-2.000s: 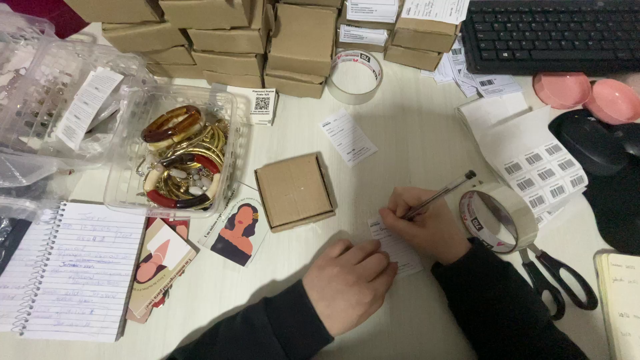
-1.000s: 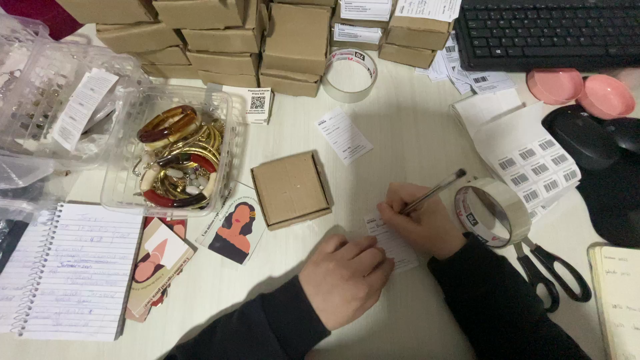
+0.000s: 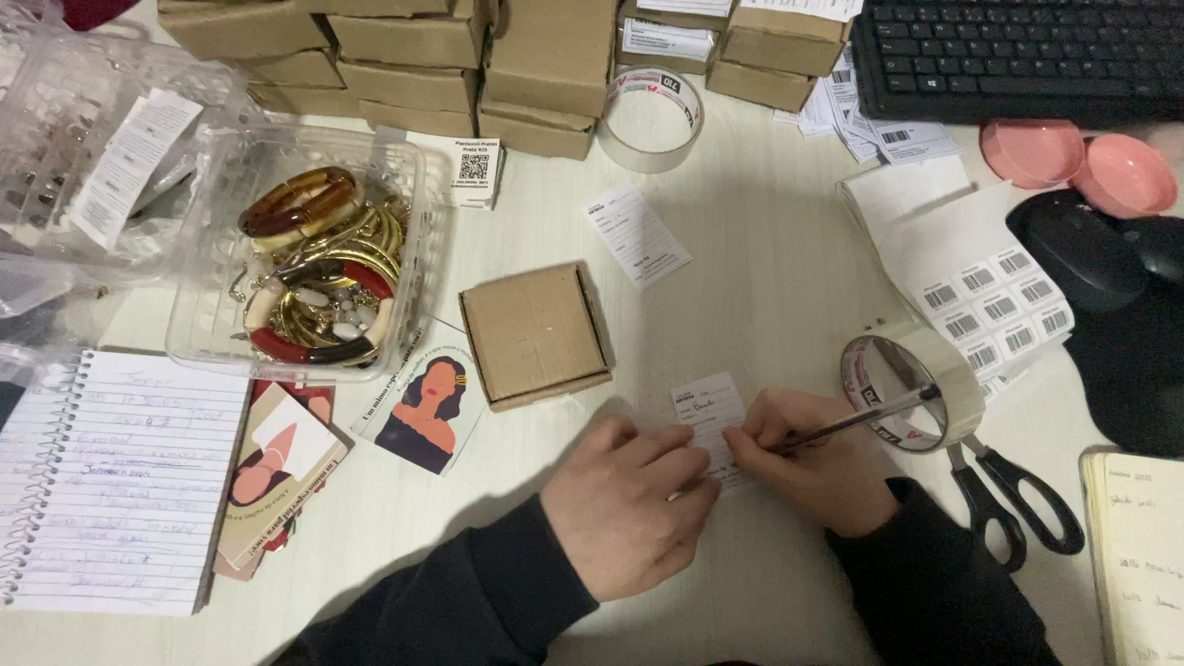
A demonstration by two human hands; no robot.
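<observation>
A small white paper form [image 3: 714,404] with printed and handwritten lines lies on the table between my hands. My left hand [image 3: 632,504] rests over its left side, fingers bent, holding nothing that shows. In my right hand [image 3: 803,460] is a pen [image 3: 856,418], slanting up to the right; its tip is hidden, and the fingertips touch the form's right edge. A small closed cardboard box [image 3: 532,335] lies just up and left of my hands. Another paper slip [image 3: 636,236] lies farther back. Beyond the pen, a clear tape roll [image 3: 962,393] stands beside black-handled scissors [image 3: 1013,509].
Stacked cardboard boxes [image 3: 546,69] and a second tape roll [image 3: 689,153] are at the back. A plastic basket of bracelets [image 3: 190,324], illustrated cards [image 3: 421,407] and a spiral notebook [image 3: 129,481] lie left. Barcode labels [image 3: 999,305], a keyboard [image 3: 999,55] and a mouse [image 3: 1073,245] are right.
The pen has tilted lower toward the right, its tip now away from the form's upper lines. Handwriting shows near the form's top. My left hand stays on the form.
</observation>
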